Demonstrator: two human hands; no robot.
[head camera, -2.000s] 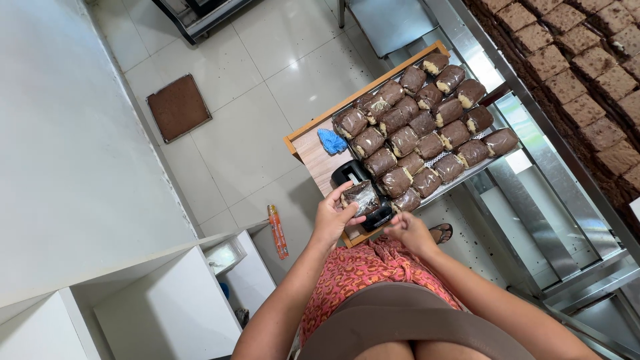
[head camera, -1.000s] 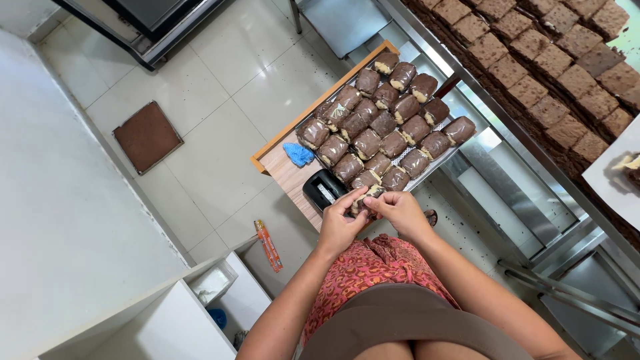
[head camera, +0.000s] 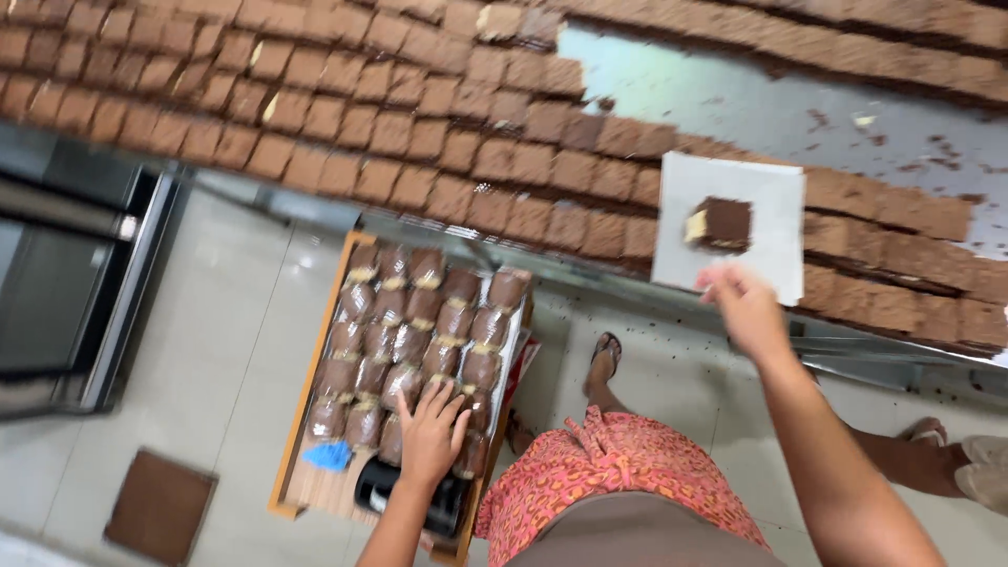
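Observation:
My left hand (head camera: 431, 429) lies with spread fingers on the plastic-wrapped chocolate cake pieces (head camera: 410, 344), which stand in rows on a wood-edged tray (head camera: 318, 378). Just below that hand is a black dispenser (head camera: 453, 504), partly covered by my wrist. My right hand (head camera: 736, 295), blurred, is over the lower edge of a stack of white paper sheets (head camera: 776, 193); its fingers are bent and I cannot tell whether they pinch the paper. A single chocolate-topped cake square (head camera: 726, 224) with a pale side sits on the paper, above my fingertips.
Long rows of cut brown cake squares (head camera: 394, 130) cover the metal table (head camera: 646, 79) ahead. A blue crumpled item (head camera: 327, 455) lies on the tray near the dispenser. A brown floor mat (head camera: 161, 505) is at lower left. Another person's legs (head camera: 906, 465) are at the right.
My left hand has moved onto the wrapped pieces, and my right hand has left it for the paper stack. The piece both hands held is no longer in them. The view has swung to the table.

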